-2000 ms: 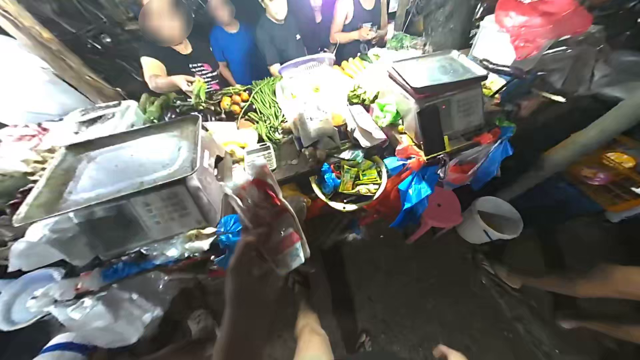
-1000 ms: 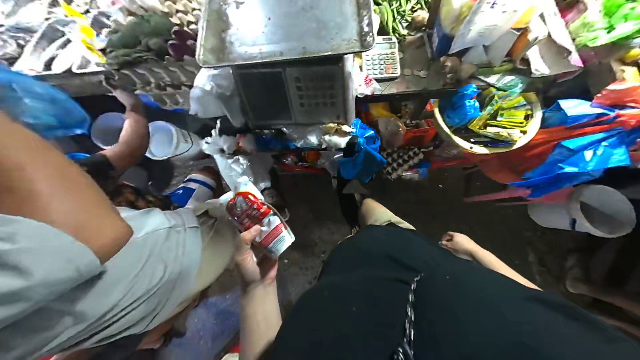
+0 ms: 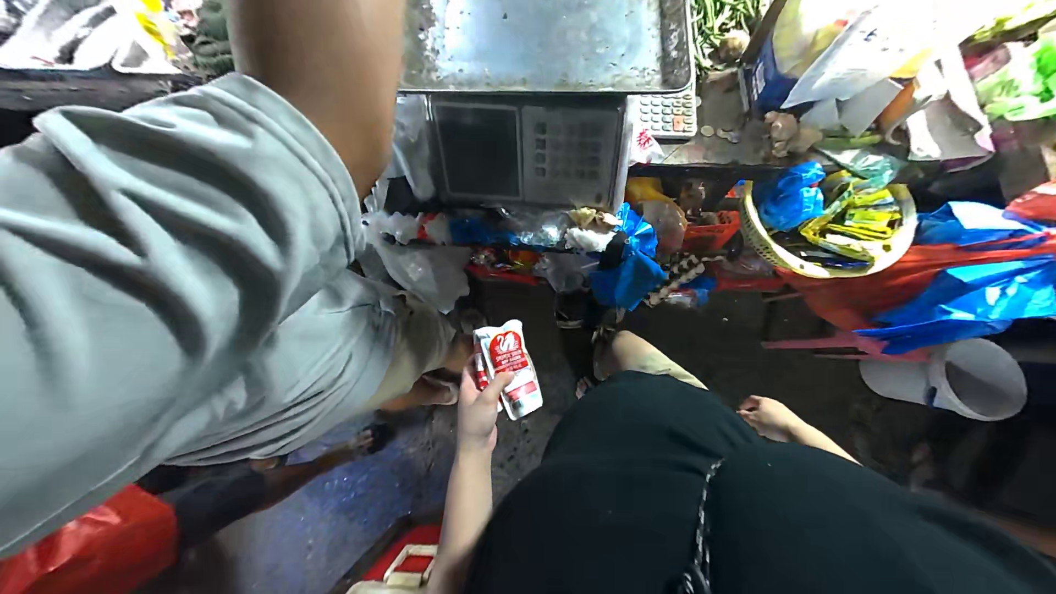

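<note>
My left hand [image 3: 480, 408] is closed around small red-and-white printed packets [image 3: 510, 370], held low over the dark floor, with the thumb across their front. On the other side of my black clothing, my right hand [image 3: 769, 416] hangs low with nothing visible in it; its fingers look loosely curled. Above both hands stands a market scale with a metal tray [image 3: 544, 49] and a keypad [image 3: 569, 148]. A calculator [image 3: 670, 114] lies at the scale's right side.
A person in a grey shirt [image 3: 190, 272] stands close at my left, one arm reaching toward the stall. At right are a round basket [image 3: 775, 247] of yellow packets, blue plastic bags [image 3: 973, 289] and a white bucket [image 3: 982, 379]. Green beans [image 3: 726, 25] lie behind.
The view has swung down from the wider stall. Since one second ago, the person in grey has come further into view at left. The packets stay in my left hand.
</note>
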